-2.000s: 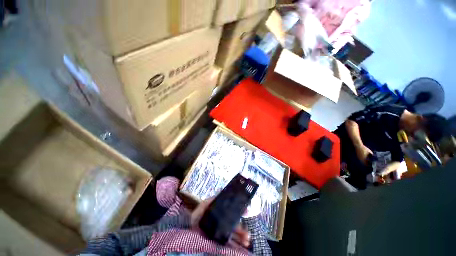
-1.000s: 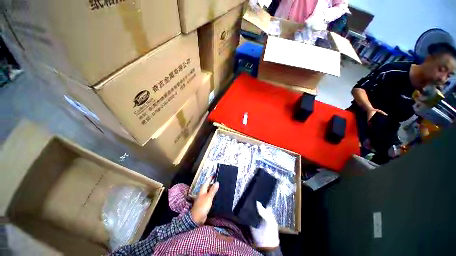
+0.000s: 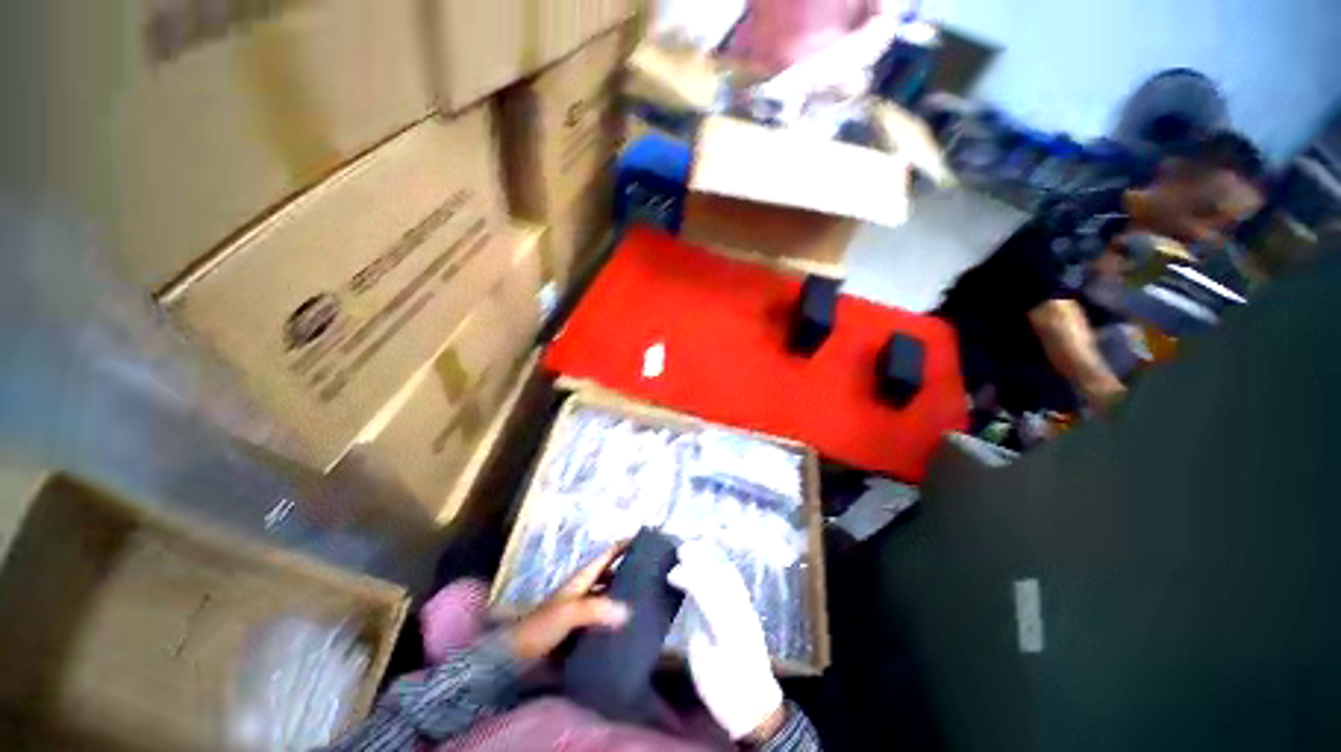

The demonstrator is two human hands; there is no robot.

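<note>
My bare left hand (image 3: 562, 617) holds dark flat parts (image 3: 625, 624) from the left side, over the near edge of the parts carton (image 3: 824, 588). My right hand (image 3: 724, 632), in a white glove, touches the upper right side of the same dark parts. The frame is blurred, so how many parts are held cannot be told. The carton is filled with silvery bagged parts (image 3: 588, 478). Two small black stacks, one further back (image 3: 813, 315) and one to its right (image 3: 900, 367), stand on the red table cover (image 3: 706, 316).
A waste carton (image 3: 162, 588) with clear bags (image 3: 302, 683) is at the left, below stacked closed cartons (image 3: 383, 294). An open carton (image 3: 794, 176) stands beyond the red cover. A person in black (image 3: 1059, 294) sits at right, behind a dark casing (image 3: 1147, 544).
The dark parts, held apart in two hands a second ago, are now together in one dark block between both hands. The view has shifted, and the scene sits further left.
</note>
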